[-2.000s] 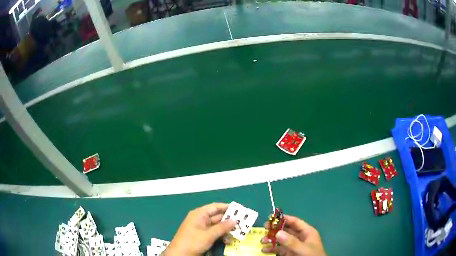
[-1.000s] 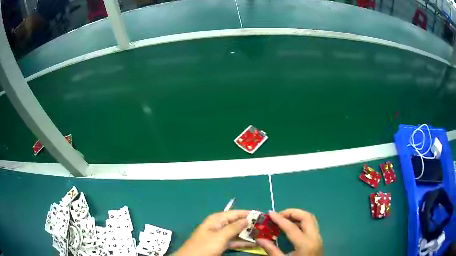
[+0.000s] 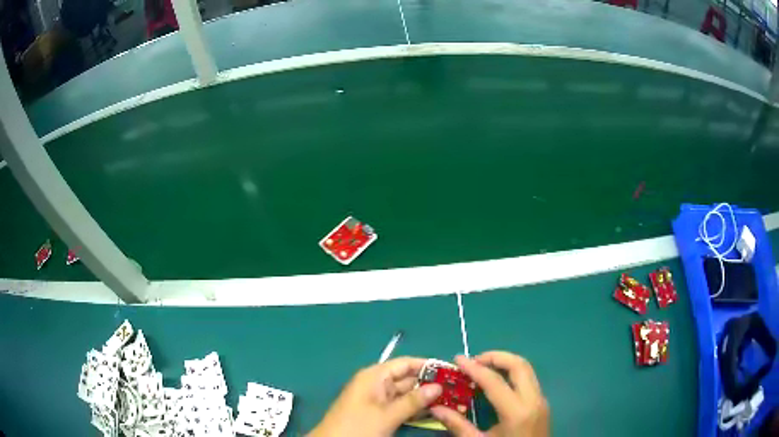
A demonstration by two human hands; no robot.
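Note:
A red circuit board (image 3: 449, 387) with a white rim showing at its upper left edge is held between both hands at the bottom centre. My left hand (image 3: 380, 394) grips its left side with the thumb on the red face. My right hand (image 3: 504, 394) grips its right side. A bit of a yellow pad (image 3: 427, 422) shows under the hands. A slim pen-shaped tool (image 3: 391, 346) lies just behind my left hand. White panels (image 3: 196, 397) with dark holes lie heaped at the lower left.
A red board in a white shell (image 3: 348, 240) lies on the dark green belt (image 3: 512, 171); more red pieces (image 3: 43, 253) are at far left. Loose red boards (image 3: 652, 343) lie beside the blue tray (image 3: 702, 324), which holds a cable, black block and strap. A pale post (image 3: 68, 213) stands at left.
The white panel and red board, apart in separate hands two seconds ago, are now together with the red face up. The units on the belt have moved left.

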